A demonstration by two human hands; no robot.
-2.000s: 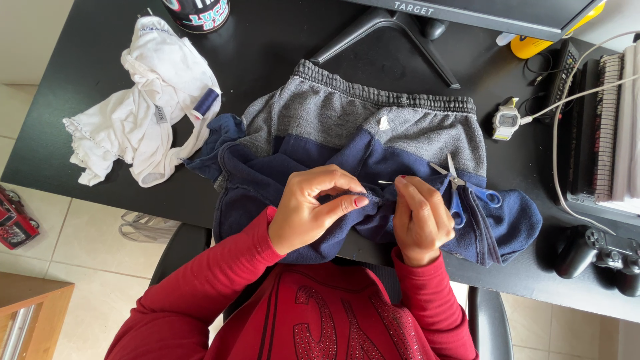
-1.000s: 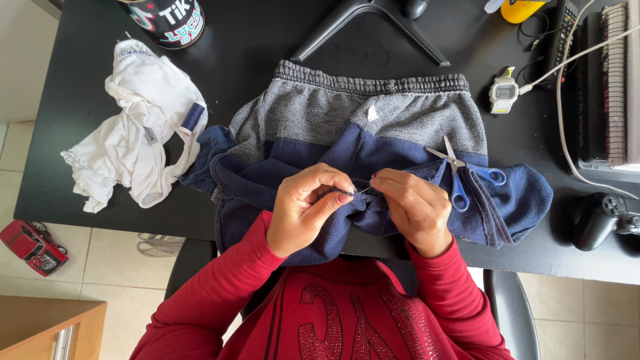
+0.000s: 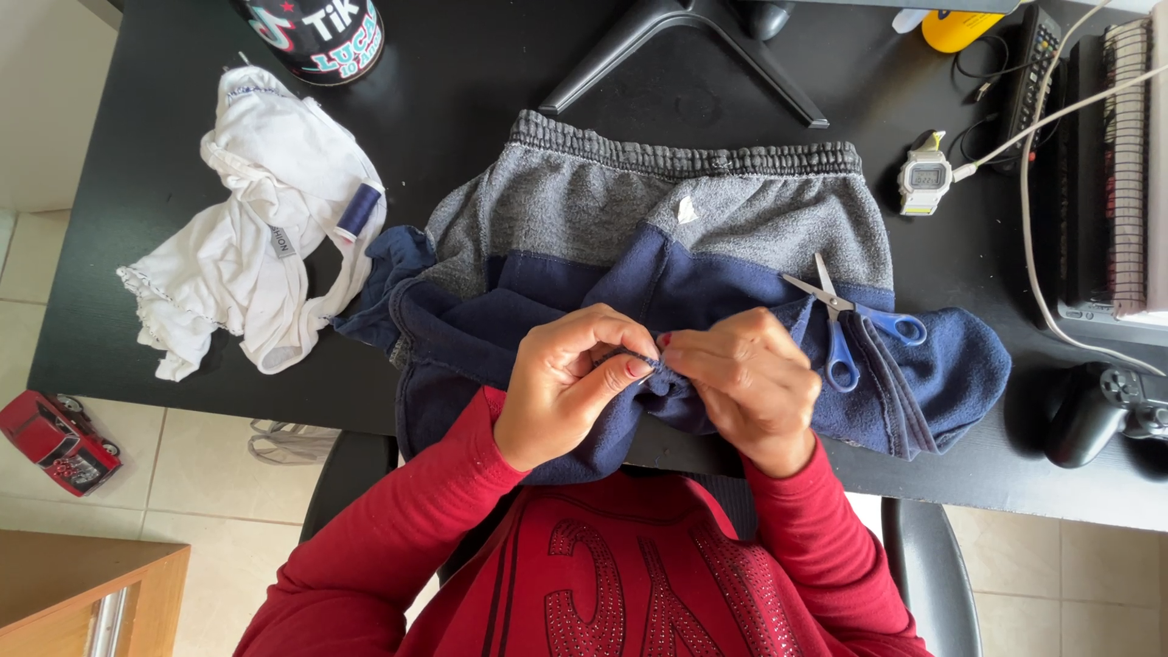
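Gray-and-navy fleece pants (image 3: 584, 214) with an elastic waistband lie on the black desk. My left hand (image 3: 579, 379) pinches a gathered edge of the navy fabric between thumb and fingers. Right beside it, my right hand (image 3: 753, 379) has its fingertips closed at the same fold; a sewing needle is not clearly visible there. Blue-handled scissors (image 3: 835, 306) rest partly opened on the pants, right of my right hand. A spool of navy thread (image 3: 358, 212) lies on a white cloth garment (image 3: 265, 164) at the left.
A black tin (image 3: 315, 36) stands at the back left, near a monitor stand (image 3: 675, 23). On the right are a white digital watch (image 3: 925, 178), a remote control (image 3: 1031, 82), a pale cable (image 3: 1027, 210), spiral notebooks (image 3: 1127, 164) and a black game controller (image 3: 1104, 411). A red toy car (image 3: 59, 443) is on the floor.
My right hand has come closer to my left, and their fingertips now nearly meet at the fold. Two seconds ago a needle showed between them. The pants and scissors stay in place.
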